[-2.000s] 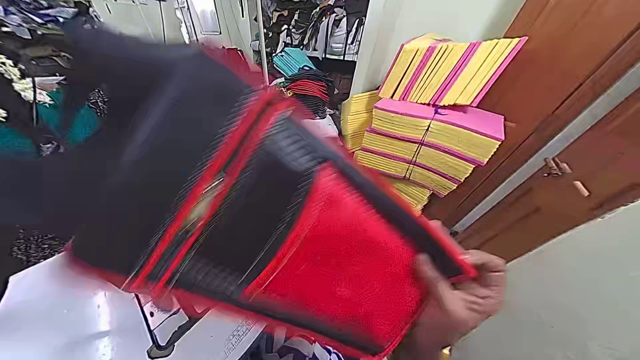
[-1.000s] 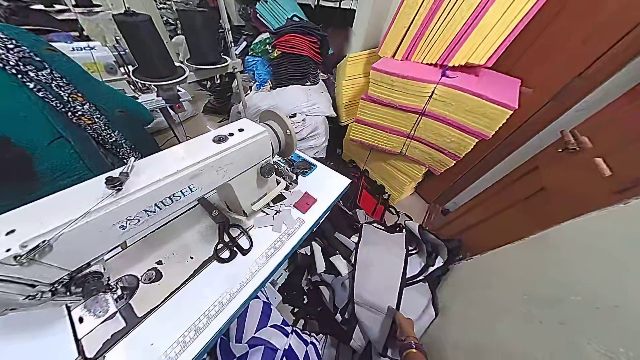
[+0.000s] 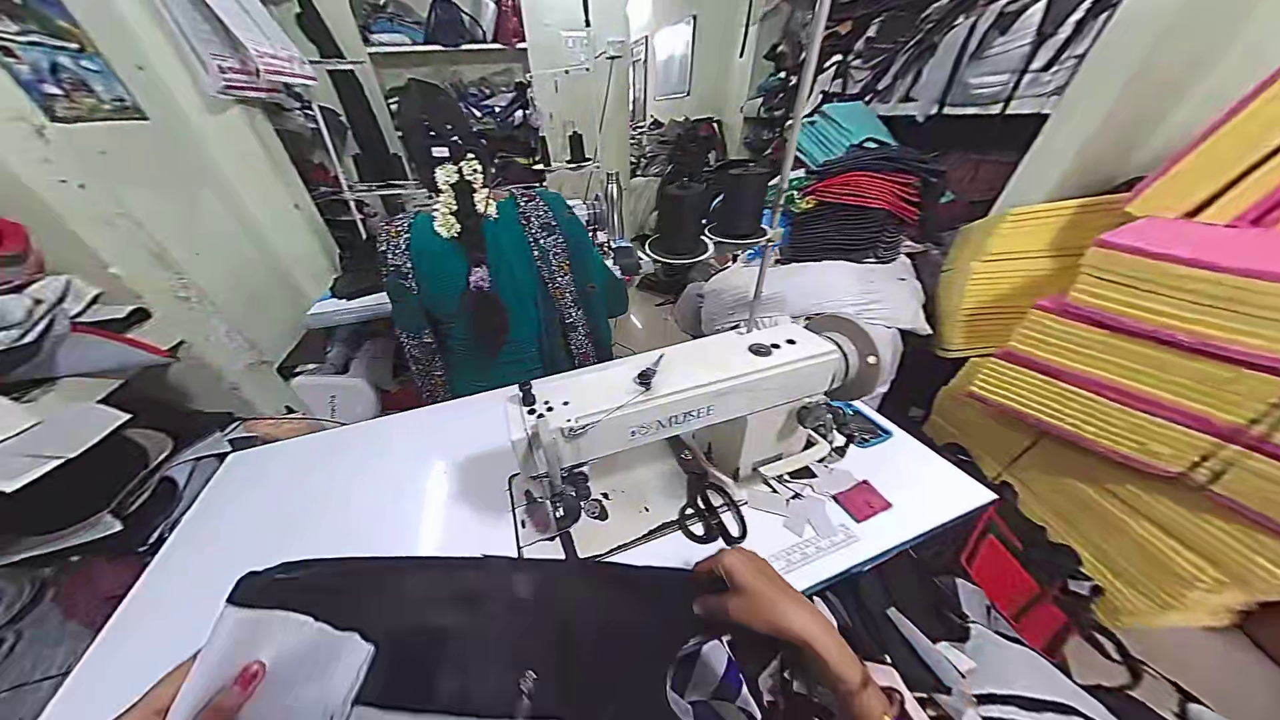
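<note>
A large black fabric piece [image 3: 520, 620] with a light grey section [image 3: 290, 665] lies across the front edge of the white sewing table. My left hand [image 3: 235, 690] grips the grey section at the lower left, thumb on top. My right hand [image 3: 745, 595] holds the black piece at its upper right corner, fingers bent over the edge. Behind it stands a white industrial sewing machine [image 3: 690, 400], its needle end at the left. Black-handled scissors [image 3: 712, 508] lie against the machine's bed, just above my right hand. A small zipper pull seems to show on the black fabric.
A ruler strip [image 3: 815, 548], paper scraps and a dark red swatch [image 3: 862, 500] lie at the table's right. Yellow and pink bundles [image 3: 1130, 350] stack beyond it. Fabric pieces [image 3: 60, 440] pile at the left. A person in green [image 3: 490, 290] sits behind the table, back turned.
The view has swung left. The red and black piece held two seconds ago is out of my hands. One second ago my hand was at a grey piece low right; now both hands hold the black piece.
</note>
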